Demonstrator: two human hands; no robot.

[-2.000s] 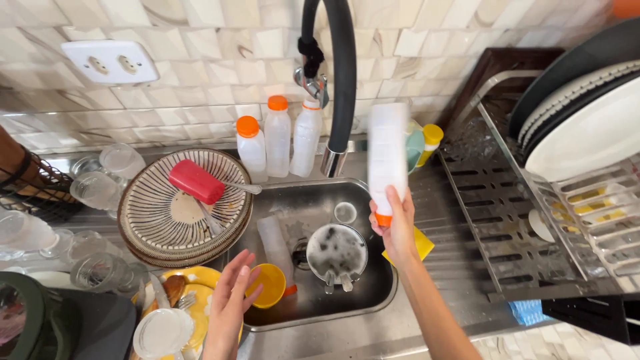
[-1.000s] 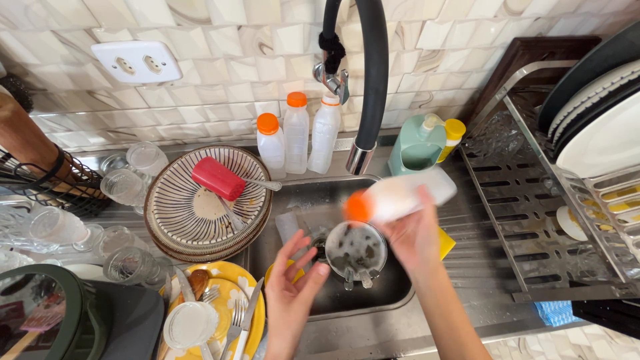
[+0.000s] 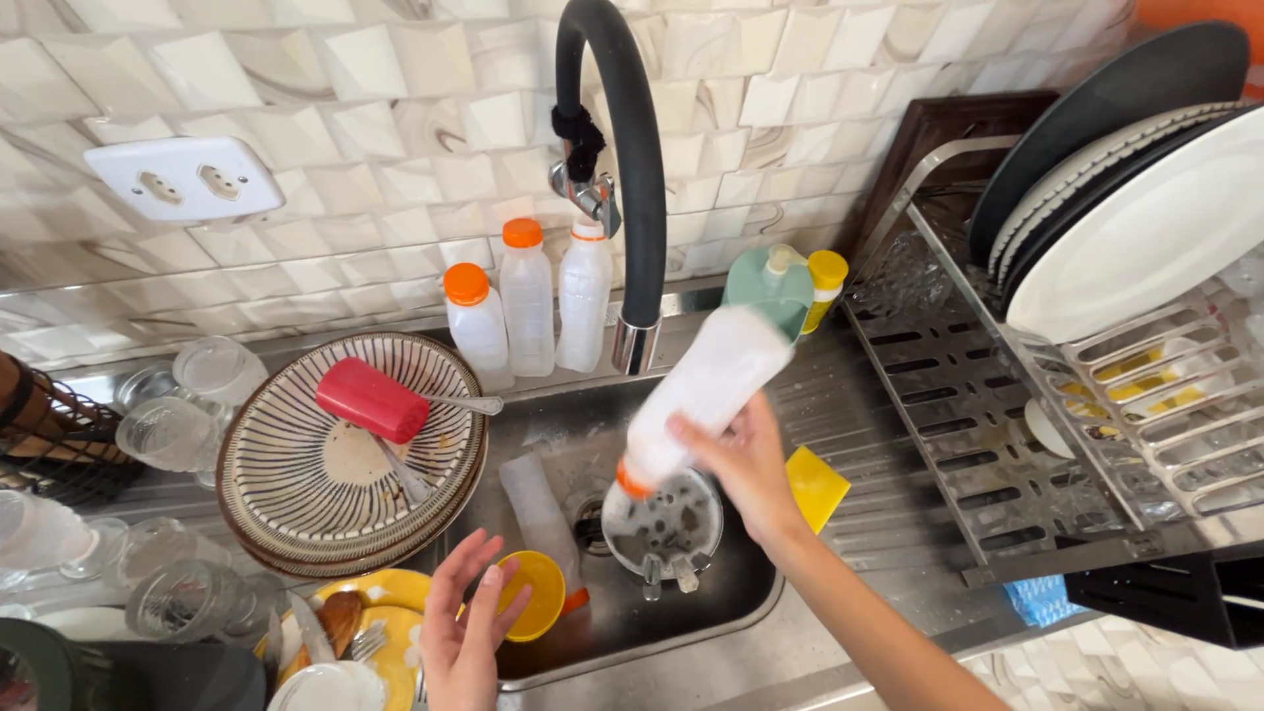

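My right hand (image 3: pixel 741 464) grips a white plastic bottle (image 3: pixel 706 385), tilted with its orange neck down over a pot of soapy water (image 3: pixel 664 523) in the steel sink. The bottle is slightly blurred. My left hand (image 3: pixel 474 622) is raised at the sink's front left, fingers apart and empty, partly in front of a yellow cup (image 3: pixel 533 595). Another bottle (image 3: pixel 541 513) lies in the sink beside the drain. Behind the sink stand three bottles: two with orange caps (image 3: pixel 528 296), and one (image 3: pixel 586 296) whose top is partly hidden by the faucet. A yellow sponge (image 3: pixel 816 488) rests right of the sink.
A black faucet (image 3: pixel 642 178) arches over the sink. Stacked striped plates (image 3: pixel 286 494) holding a red cup (image 3: pixel 373 399) stand left, near glasses (image 3: pixel 168 434) and a yellow plate (image 3: pixel 395 602) with cutlery. At right are a soap dispenser (image 3: pixel 770 286) and a dish rack (image 3: pixel 928 425).
The held bottle went from upright to nearly level a second ago, and now tilts neck-down over the pot. My left hand stays raised and empty.
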